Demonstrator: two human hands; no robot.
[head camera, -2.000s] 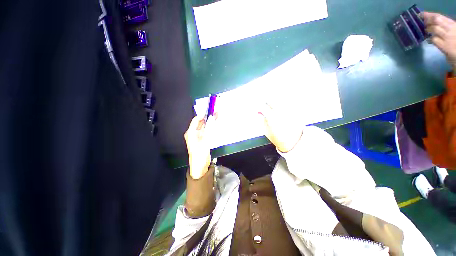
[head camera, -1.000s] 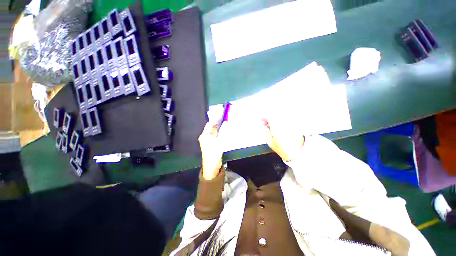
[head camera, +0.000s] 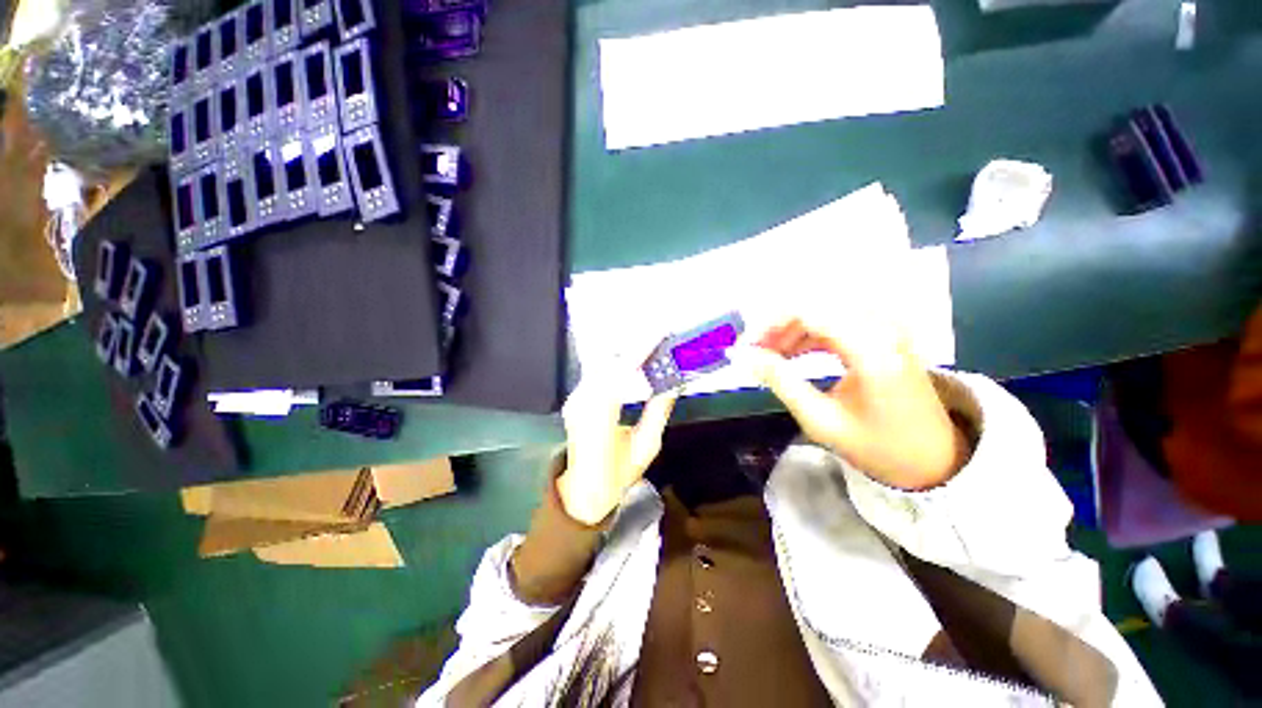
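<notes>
A grey-black handheld device with a screen shining purple is held over the fanned white sheets. My left hand holds it by its lower left end, where the small keys are. My right hand is at the screen end, thumb and fingers close together by the device's right edge. Whether the right fingers touch the device or pinch something small cannot be made out. The sheets are overexposed, so their edges under the hands are partly lost.
Black foam mats at left bear rows of devices. A long white sheet lies farther back. A crumpled white wipe and dark stacked parts are at right. Cardboard pieces are below the bench. A person's orange sleeve shows at right.
The device has moved right and turned, so its screen face now shows. My right hand has come up to its right end. The dark figure at left has gone from view.
</notes>
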